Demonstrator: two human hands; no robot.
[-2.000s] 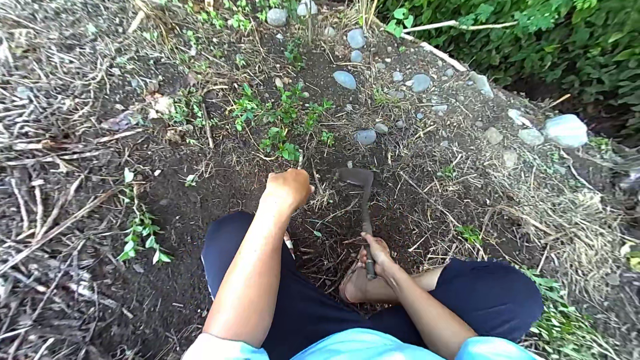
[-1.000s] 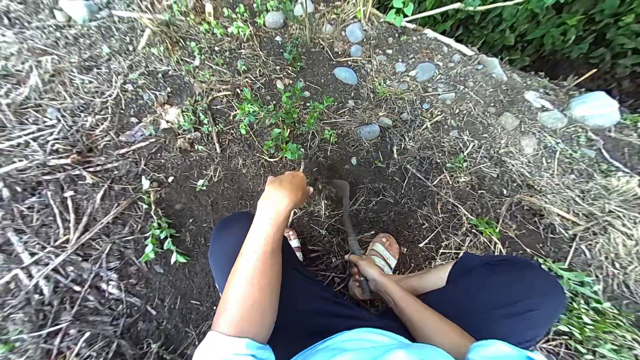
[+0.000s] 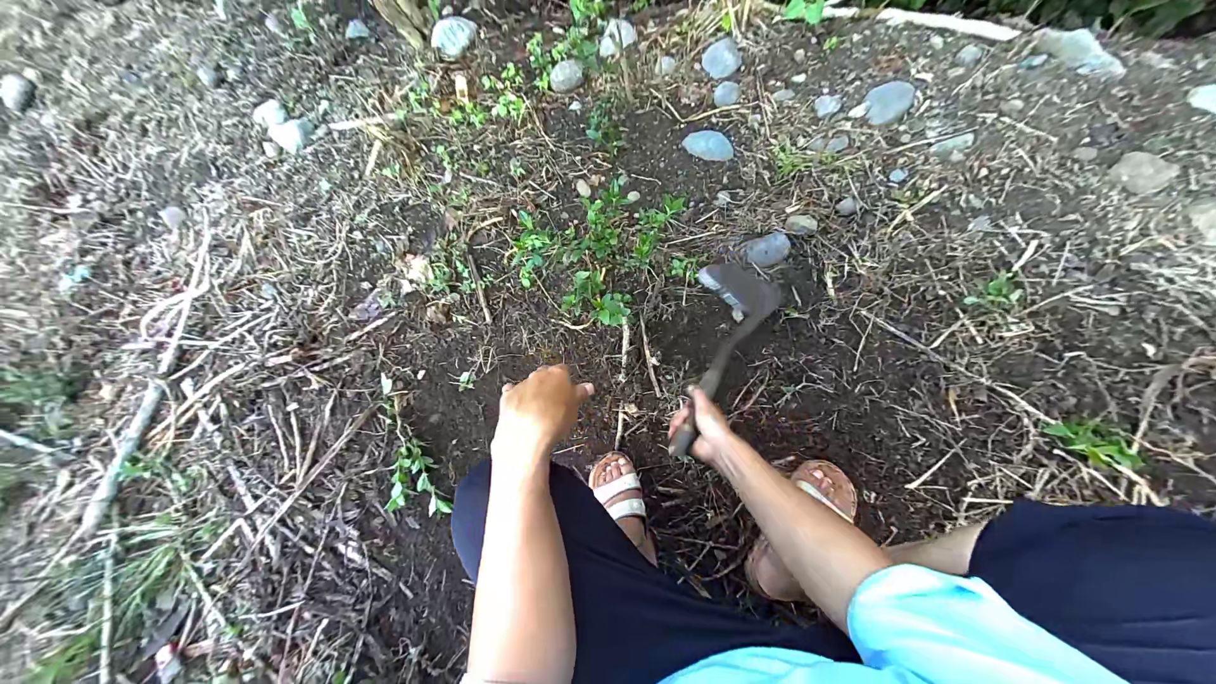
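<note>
My right hand point(image 3: 701, 427) grips the handle of a small hand hoe point(image 3: 730, 351) with a curved neck. Its dark metal blade is raised or resting just beside a grey stone, right of a leafy green weed point(image 3: 600, 249); whether it touches the soil I cannot tell. My left hand point(image 3: 543, 404) is over bare dark soil below the weed, its back toward me and its fingers curled mostly out of sight. Whether it holds anything is hidden. A thin stem stands in the soil between the two hands.
My sandaled feet point(image 3: 619, 489) are just below my hands. Dry sticks point(image 3: 142, 418) and straw cover the left ground. Rounded stones point(image 3: 708, 145) lie scattered beyond the weed. A small leafy sprig point(image 3: 410, 470) lies left of my knee.
The hoe in my right hand has moved forward and to the right, away from my left hand. The blade was near my left hand's fingers one second ago.
</note>
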